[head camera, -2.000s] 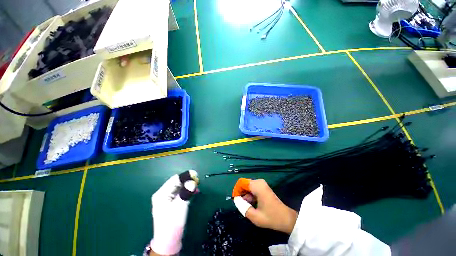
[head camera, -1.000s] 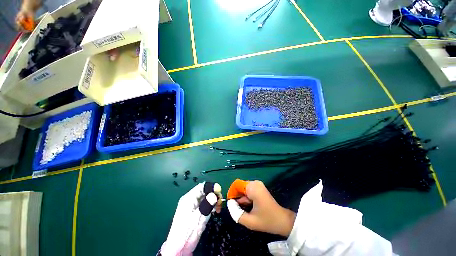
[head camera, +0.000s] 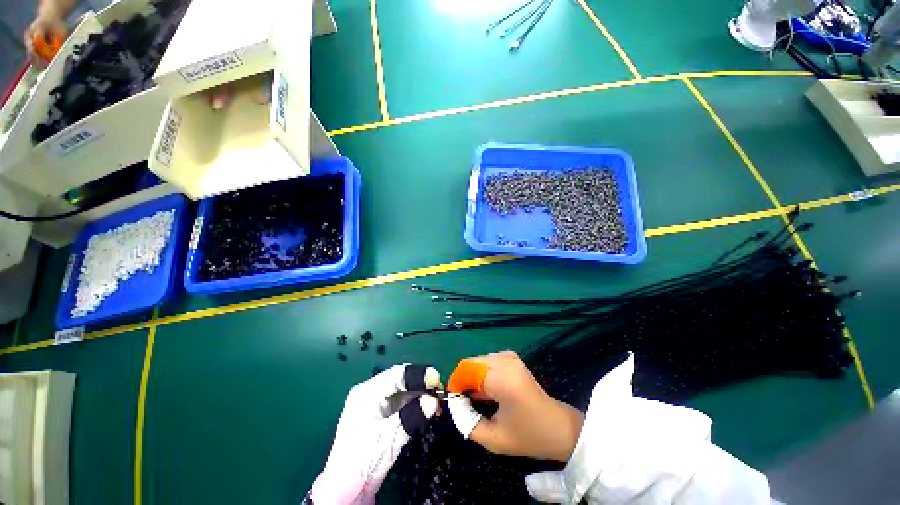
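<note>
My left hand (head camera: 380, 419), in a white glove with black cots on the fingertips, is closed at the fingertips against my right hand (head camera: 508, 409), which wears an orange cot and a white wrap. Between them a tiny silvery cable-end connector (head camera: 447, 396) shows, pinched by my right fingertips. The part at my left fingertips is too small to make out. A large bundle of black cables (head camera: 720, 316) fans out at the right, with a few leads reaching left. More black cables with small ends (head camera: 444, 473) lie beneath my hands. Several small black parts (head camera: 366, 340) lie loose on the mat.
Blue trays hold white parts (head camera: 123, 258), black parts (head camera: 271, 232) and grey-brown metal parts (head camera: 582, 202). Cream bins (head camera: 232, 148) stand upper left, with a person's hand (head camera: 44, 37) behind. A white fan (head camera: 755, 25) and cream tray (head camera: 859, 128) are at upper right.
My left hand has moved right to meet my right hand at the fingertips. Small black parts now lie on the mat left of the leads. Another person's hand has appeared at upper left.
</note>
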